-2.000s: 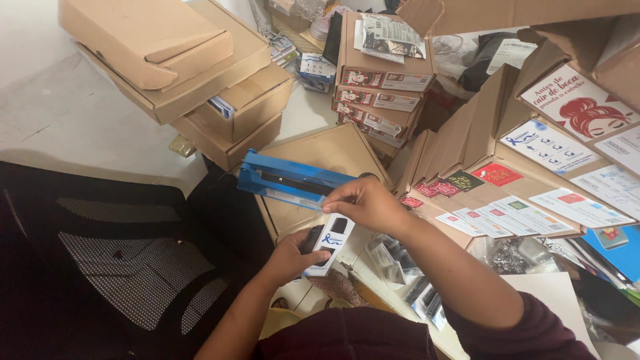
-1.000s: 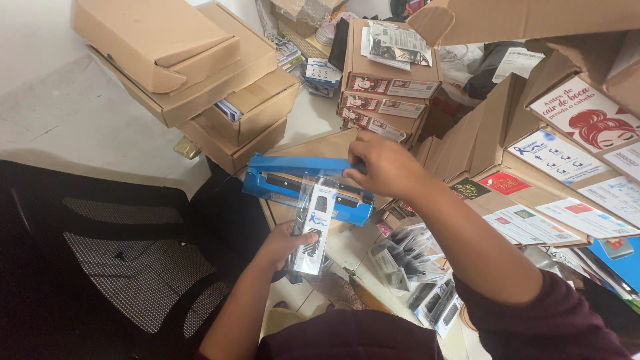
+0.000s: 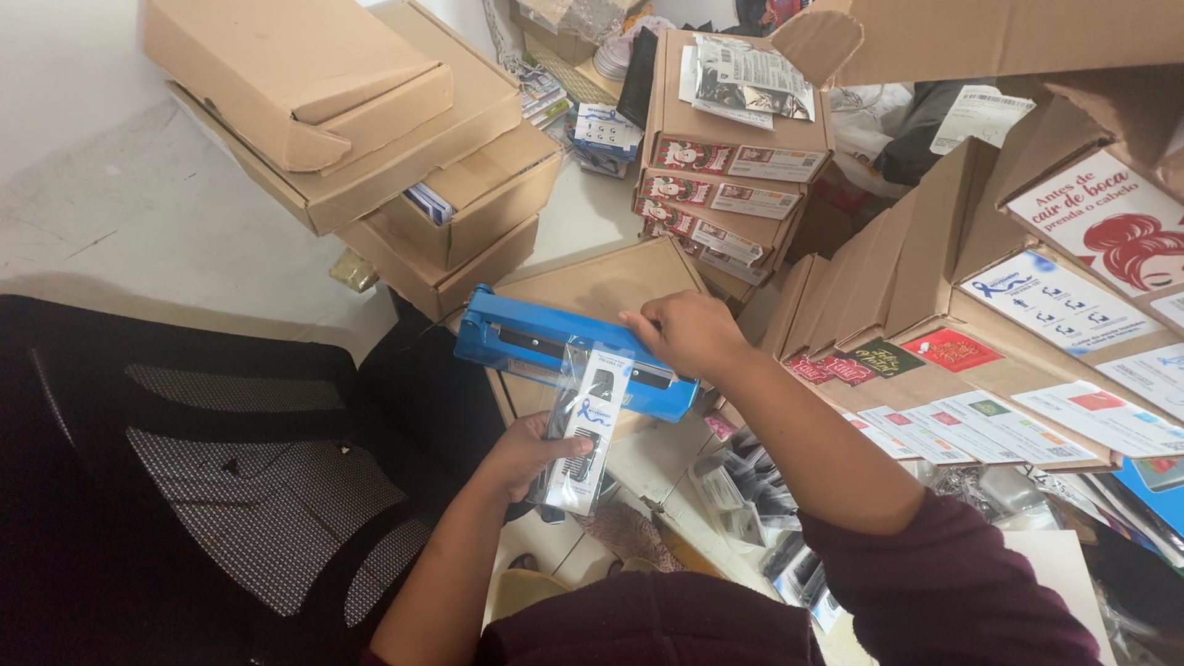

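Note:
A blue hand impulse sealer (image 3: 499, 342) rests on a flat cardboard box (image 3: 647, 268). My right hand (image 3: 689, 333) is on the right end of its lever arm, fingers curled over it. Below, my left hand (image 3: 541, 458) holds a clear plastic bag (image 3: 569, 407) with a white printed card and a black comb (image 3: 585, 453) in it, thumb on the front. The upper end of the bag lies at the sealer's front, over its blue body; whether it reaches between the jaws is hard to tell.
Cardboard boxes (image 3: 416, 120) are stacked at upper left, and labelled boxes (image 3: 740, 139) at top centre with silvery packets on top. More boxes with cards (image 3: 925, 324) stand at right. Bagged items (image 3: 740, 490) lie below them. A black mesh chair (image 3: 259, 481) is at lower left.
The bag, held low by both hands two seconds ago, has come up to the sealer in my left hand. My right hand has moved from the bag to the sealer's lever.

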